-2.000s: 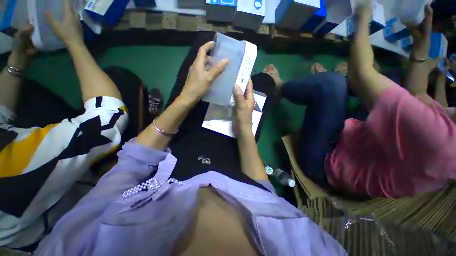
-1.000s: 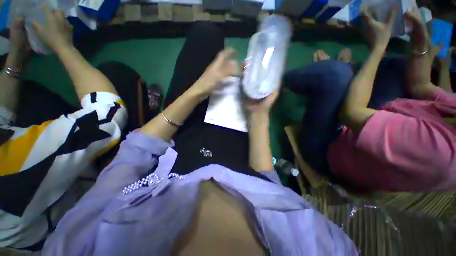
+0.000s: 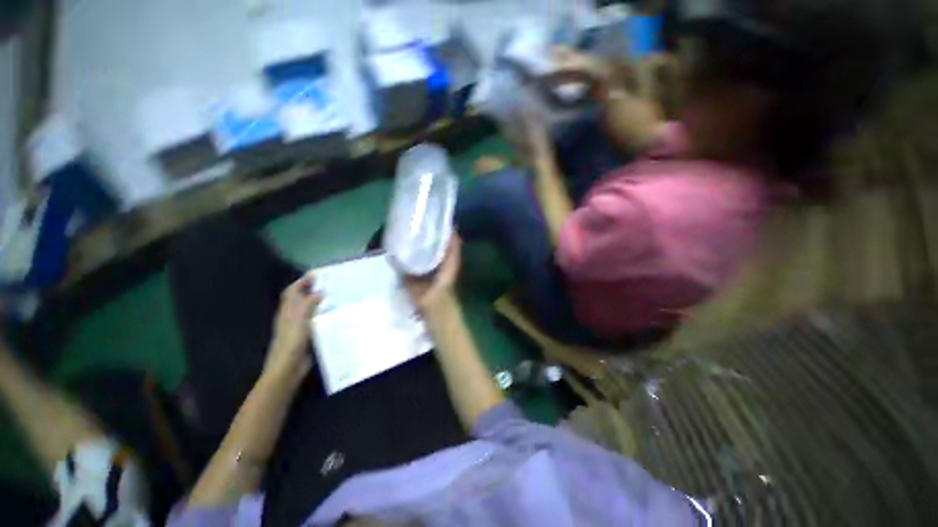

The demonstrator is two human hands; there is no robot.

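Observation:
The frame is blurred. My right hand holds the lower end of a translucent milky plastic tray, upright, with its rounded hollow facing me. What lies inside the tray is too blurred to tell. My left hand grips the left edge of a flat white sheet, likely a leaflet, which lies over my lap. The tray's lower end is beside the sheet's upper right corner.
A low white-topped surface in front bears blue and white boxes. A neighbour in a pink top sits at right, handling an item. Another person's sleeve shows at lower left. Stacked cardboard lies at lower right.
The view has swung to the right. The grey-white box-shaped item seen two seconds ago has given way to the milky tray in my right hand. My left hand has moved onto the white sheet's edge.

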